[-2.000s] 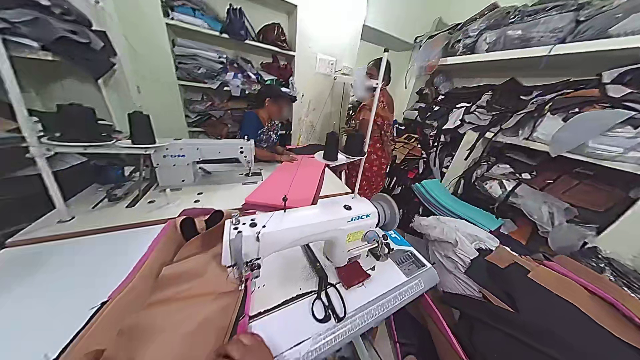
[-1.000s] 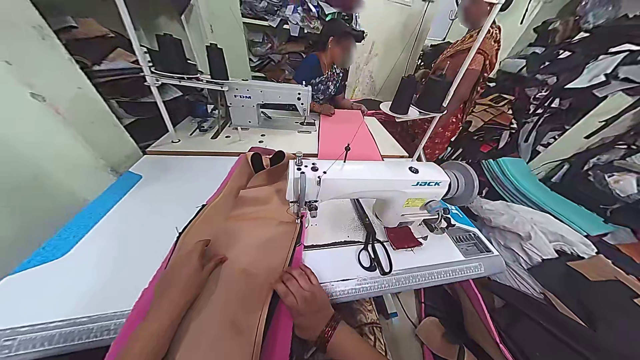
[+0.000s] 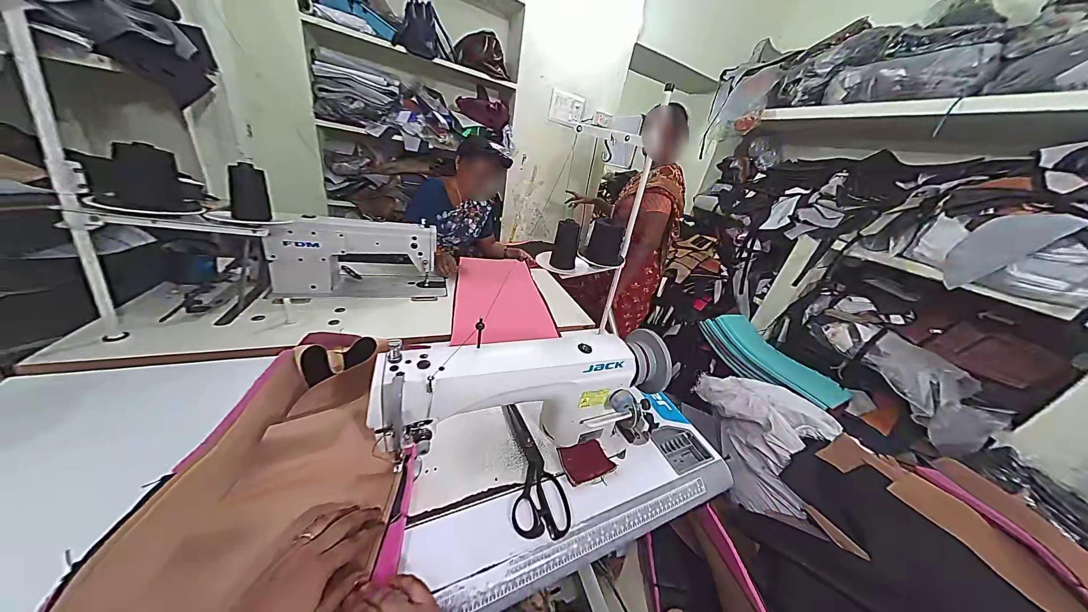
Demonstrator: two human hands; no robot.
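Observation:
A large tan fabric piece [image 3: 255,476] with a pink layer along its edges lies left of and under the needle of a white Jack sewing machine [image 3: 510,374]. My left hand [image 3: 319,552] lies flat on the tan fabric, fingers pointing to the needle. At the bottom edge, my right hand [image 3: 395,595] is partly cut off and grips the pink fabric edge [image 3: 393,540]. Black-handled scissors [image 3: 540,501] rest on the machine bed, beside a small maroon fabric square [image 3: 586,461].
Behind stands another sewing machine [image 3: 340,255] with pink fabric [image 3: 501,297] beside it. One person sits at that table; another stands to the right. Thread cones [image 3: 249,194] are on stands. At right are teal strips [image 3: 773,361] and fabric piles [image 3: 901,527].
My left hand has moved forward on the tan fabric, nearer the needle. My right hand is lower, toward the bottom edge of the view. The view has turned.

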